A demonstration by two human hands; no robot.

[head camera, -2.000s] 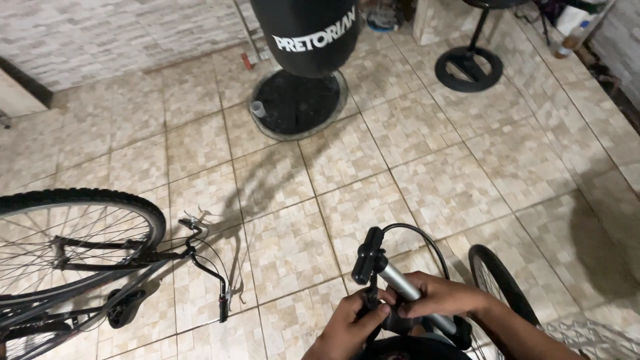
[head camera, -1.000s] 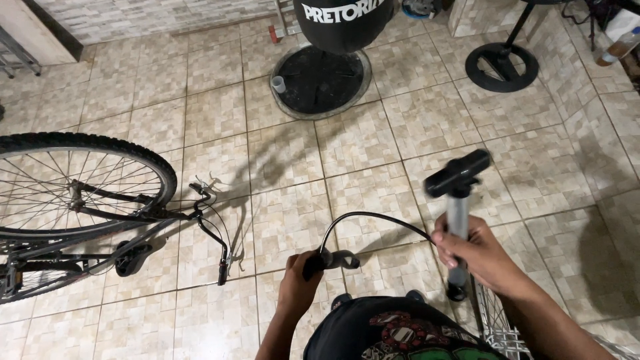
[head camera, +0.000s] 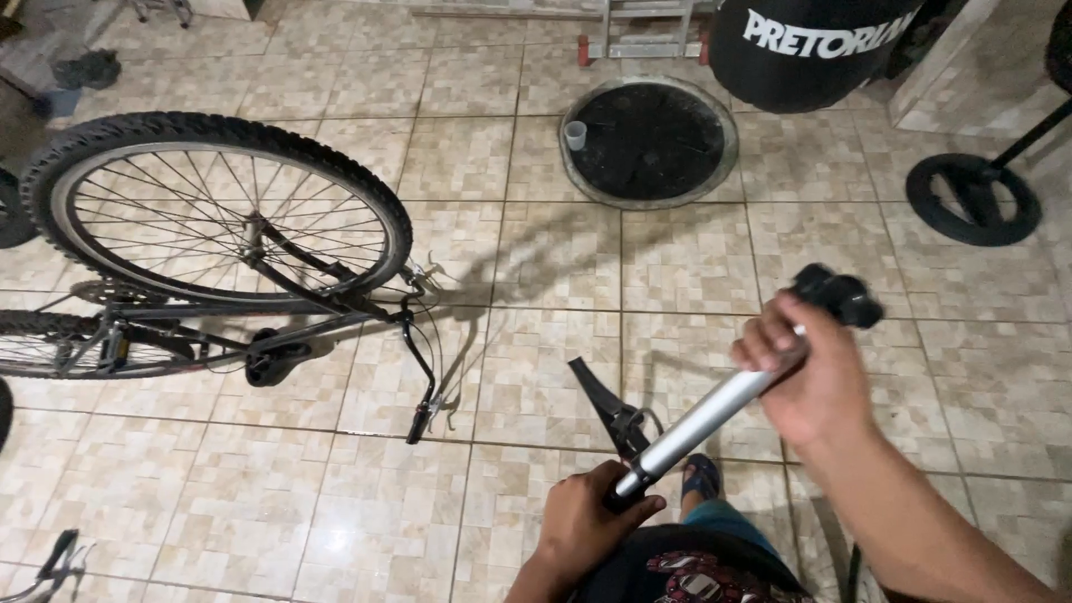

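A silver bicycle floor pump slants across the space before me, its black handle at the upper right. My right hand grips the barrel just below that handle. Lower down, my left hand is closed around the pump's other end, beside its black foot part, which juts out toward the upper left. My fingers partly hide the lower end. To the left, a bicycle lies upside down or on its side; its knobby-tyred front wheel faces me, and the handlebar reaches toward the middle of the floor.
A black round base with a plastic cup on it lies on the tiled floor. Behind are an aluminium ladder and a black punching bag. A round stand base stands at right; another handlebar shows at lower left.
The pump has gone from upright in my right hand to slanted between both hands. My left hand has moved from the hose end to the pump's lower end. The view has shifted left.
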